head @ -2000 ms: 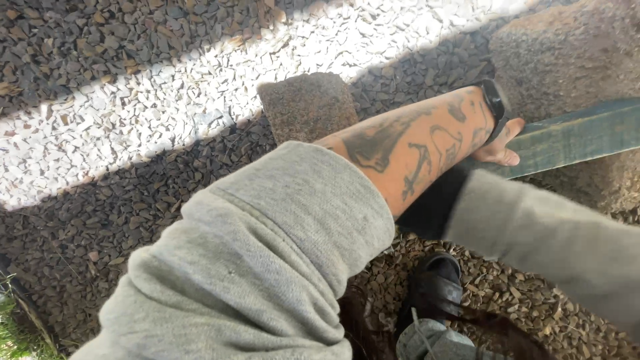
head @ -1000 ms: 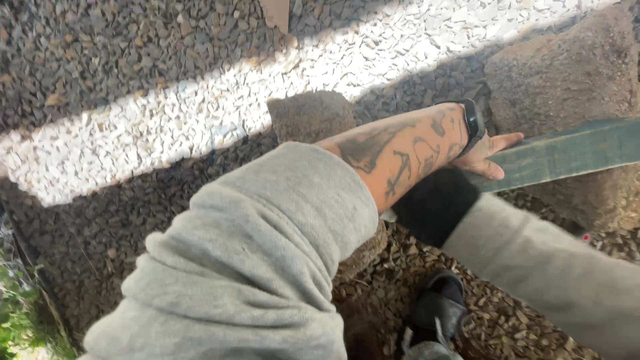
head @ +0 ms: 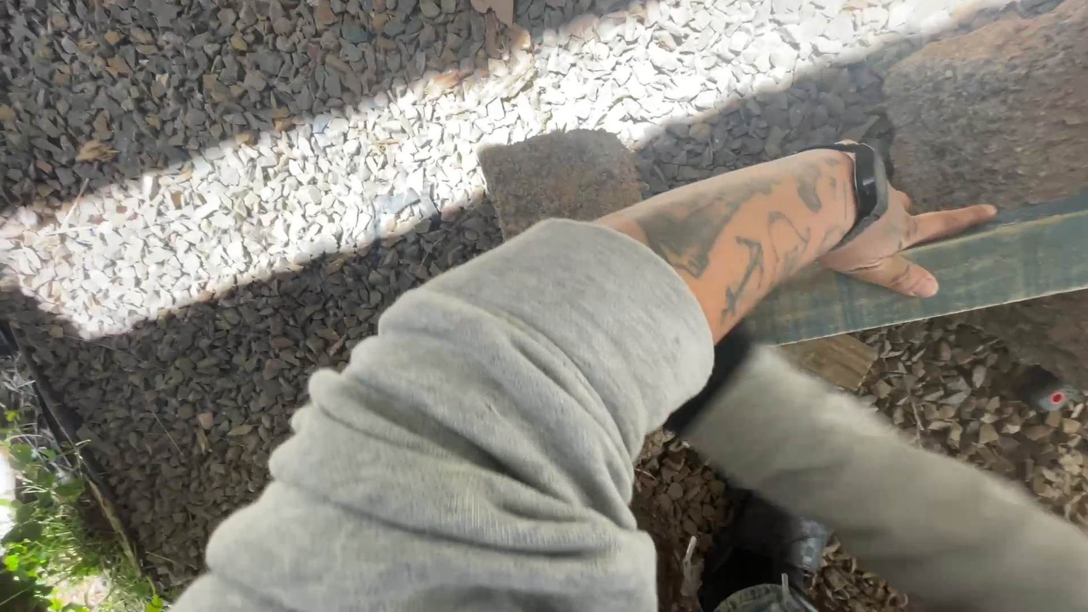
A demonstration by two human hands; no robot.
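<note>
My left hand [head: 892, 246] lies on a weathered green wooden board [head: 1011, 259] at the right, its thumb and one finger spread over the top face. A dark watch or band is on that wrist, and the tattooed forearm comes out of a pushed-up grey sleeve. From the lower right, my other grey sleeve [head: 850, 476] reaches in, ending in something black that passes beneath the left forearm. My right hand is hidden there, so what it touches cannot be seen. A short piece of wood [head: 837, 359] shows just below the board.
A large rough stone block [head: 986, 119] is beside the board at upper right. A smaller stone block [head: 561, 178] sits in the gravel [head: 255, 340] above my left arm. Green plants [head: 59, 527] grow past a dark edging at lower left. A small red-marked object [head: 1054, 398] is at far right.
My left hand stays on the board, its fingers spread wider than two seconds ago. The right sleeve stays under the left forearm. The short piece of wood now shows below the board.
</note>
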